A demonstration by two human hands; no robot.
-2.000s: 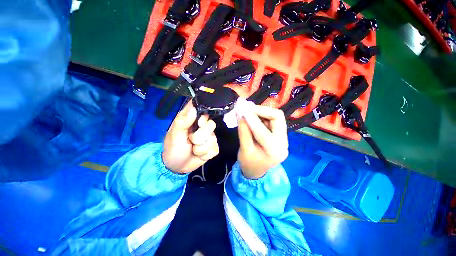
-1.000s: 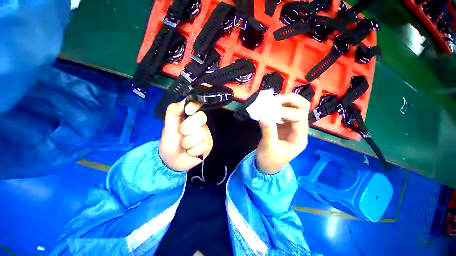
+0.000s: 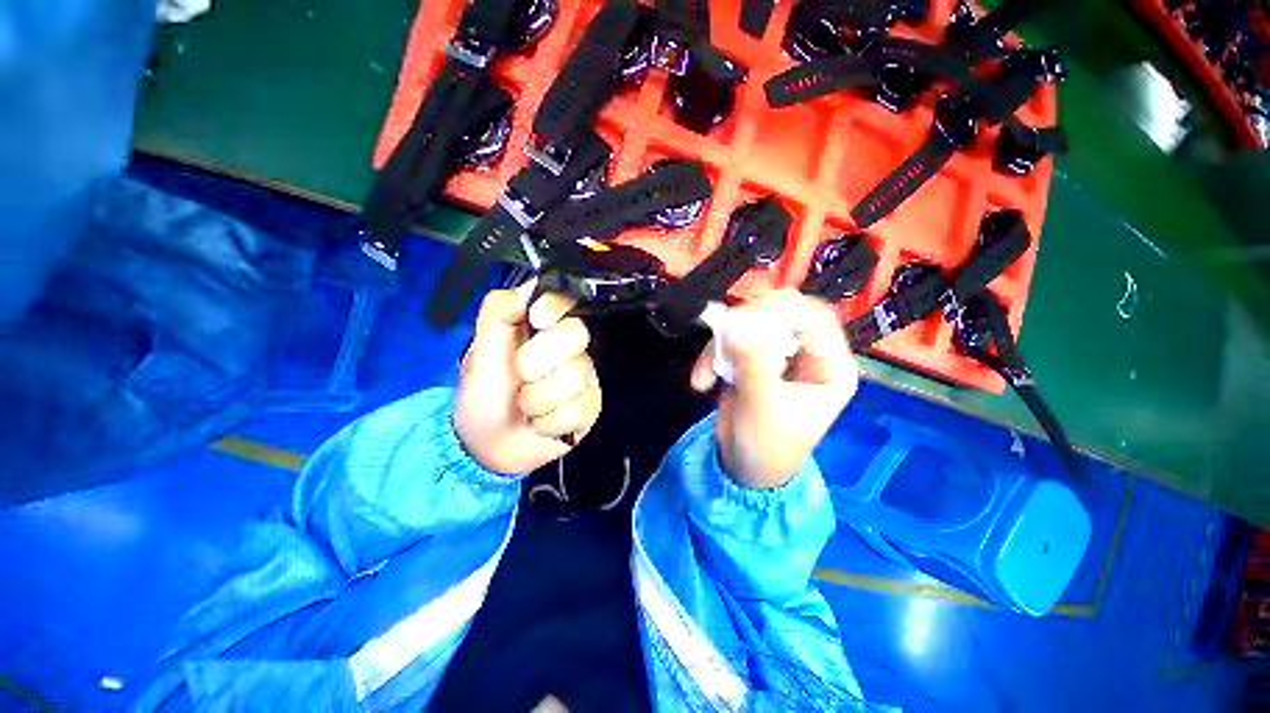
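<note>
My left hand holds a black wristwatch by its left end, just in front of the tray's near edge. The watch case is seen nearly edge-on, with a small orange mark on top. My right hand is a little to the right, apart from the watch, with a crumpled white wiping cloth in its fingers, partly hidden by them. The orange-red compartment tray is full of black watches, some with straps hanging over its edge.
The tray stands on a green bench. Another tray shows at the far upper right. A blue plastic stool stands on the blue floor at the right. A person in a blue smock is close at the left.
Since two seconds ago my right hand has moved right, off the watch. Since one second ago the cloth is bunched smaller in its fingers. My left hand keeps the watch, which is turned slightly.
</note>
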